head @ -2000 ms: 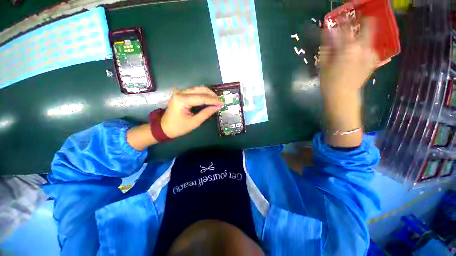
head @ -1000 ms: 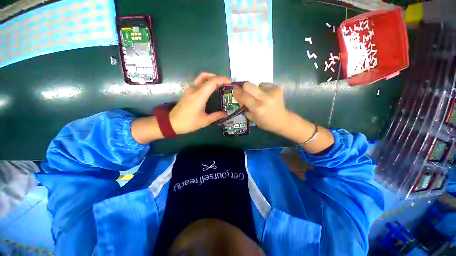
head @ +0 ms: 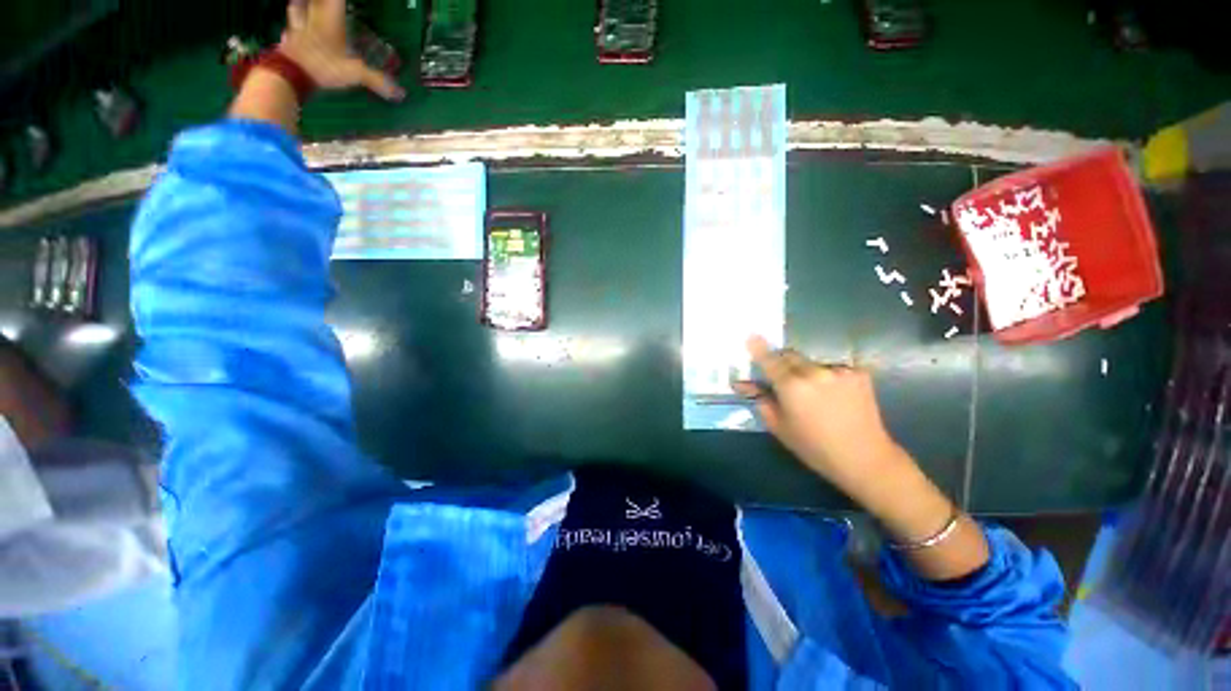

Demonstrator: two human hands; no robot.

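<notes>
My left hand [head: 320, 57] is stretched out over the green conveyor at the upper left, fingers spread, with a phone housing [head: 375, 54] beside its thumb. My right hand [head: 826, 412] is at the lower end of the pale blue sticker strip [head: 733, 257]. Dark, slim tweezers [head: 729, 397] show at its fingertips, mostly hidden by the hand. Another phone housing [head: 516, 270], dark red rimmed with its circuit board showing, lies face up on the bench to the left of the strip.
A red bin [head: 1127, 250] of small white parts stands at the right, with loose white parts [head: 949, 288] beside it. A second sticker sheet [head: 412, 212] lies at left. Several phone units ride the conveyor [head: 540, 101]. Clear trays [head: 1188, 446] stand at the right edge.
My left hand has moved from the bench to the conveyor. The housing between my hands has left that spot. My right hand has moved onto the strip. The view has shifted, showing the conveyor.
</notes>
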